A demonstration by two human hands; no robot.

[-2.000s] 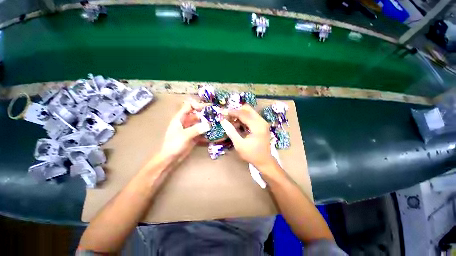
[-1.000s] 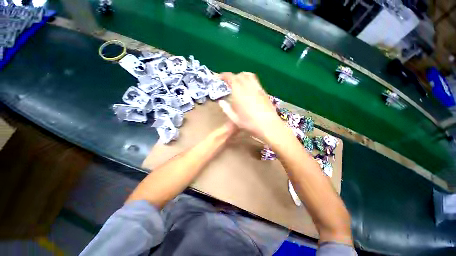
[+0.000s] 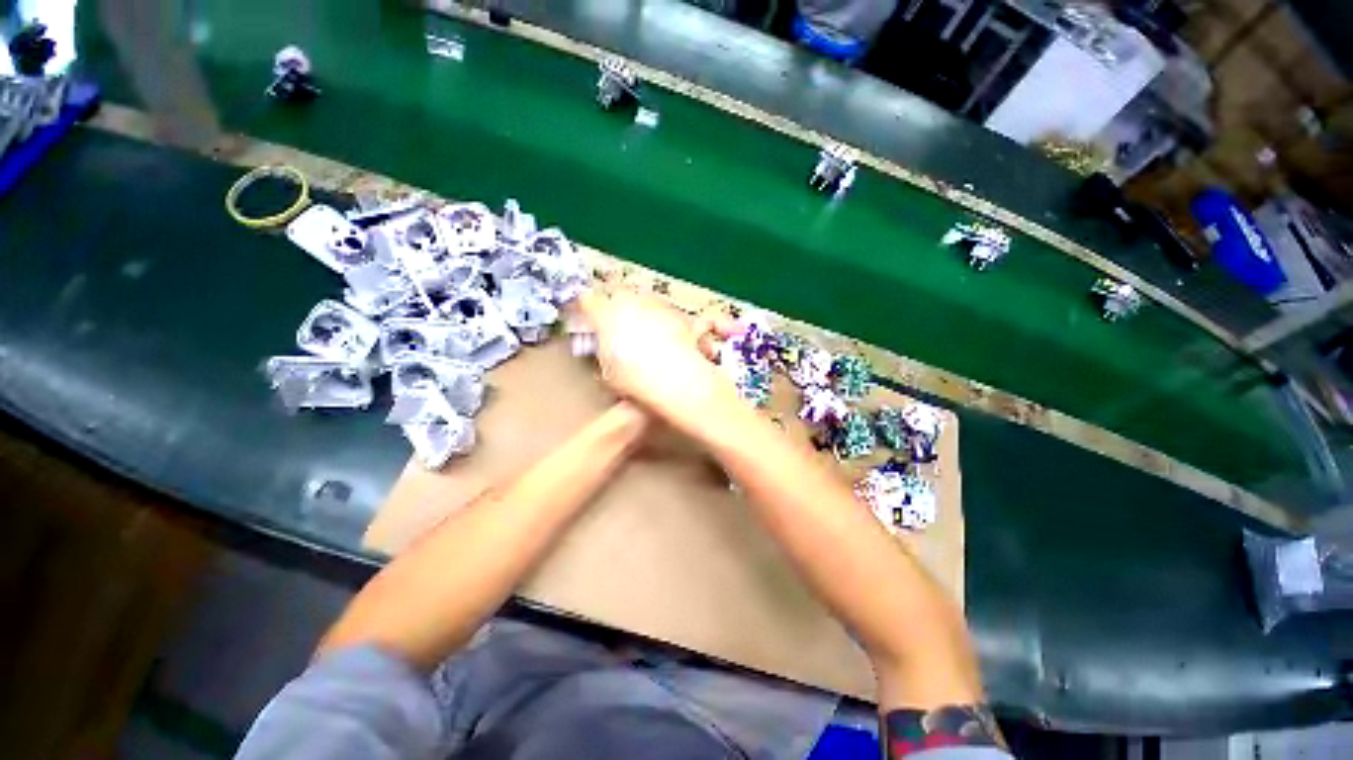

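Observation:
A pile of light grey-white moulded housings (image 3: 469,315) lies left of and over the edge of the tan cardboard sheet (image 3: 631,542). My right hand (image 3: 641,345) is at the pile's right edge, palm down, with a white piece at its fingertips; its grip is hidden. My right forearm crosses over my left hand, whose visible fingers (image 3: 715,333) show beyond it beside a white and purple wired assembly (image 3: 754,351). Whether they grip it is unclear. More circuit board assemblies (image 3: 850,431) with green boards and wires lie on the sheet's right part.
A green conveyor belt (image 3: 712,193) runs beyond the bench, carrying several small units (image 3: 835,168). A yellowish ring (image 3: 269,196) lies behind the pile. A greyish clear packet (image 3: 1288,576) is at far right. A blue item (image 3: 846,741) is below the sheet's front edge.
The view has turned towards the pile. My hands, earlier together around a circuit board assembly over the sheet, are now crossed, with my right hand at the pile's edge.

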